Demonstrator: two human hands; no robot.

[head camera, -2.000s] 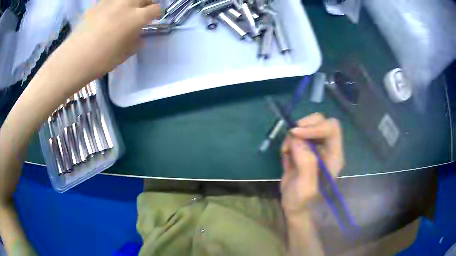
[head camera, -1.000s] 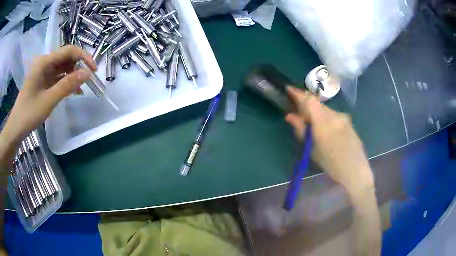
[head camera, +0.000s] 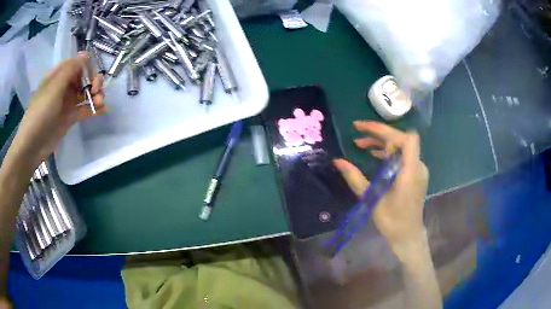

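Note:
My left hand [head camera: 60,96] holds a slim metal cylinder [head camera: 86,78] over the left side of the white tray [head camera: 163,140], its thin pale rod pointing down. More metal cylinders [head camera: 160,45] lie jumbled in the tray. My right hand [head camera: 396,187] is right of the lit smartphone [head camera: 311,175], thumb and fingers spread near its edge. It holds blue-handled tweezers [head camera: 362,205], blurred, slanting down to the left across the phone's lower corner. The phone lies on the green mat and shows a pink picture.
A clear plastic box [head camera: 51,226] with rows of cylinders is at the lower left, partly behind my left forearm. A pen [head camera: 220,172] and pen cap [head camera: 260,146] lie between tray and phone. A white earbud case [head camera: 389,98] and clear plastic bag [head camera: 417,36] are at the upper right.
The phone now lies flat by the pen cap with its screen lit, and my right hand has let go of it. The pen and cap have shifted left. My left hand still holds a cylinder.

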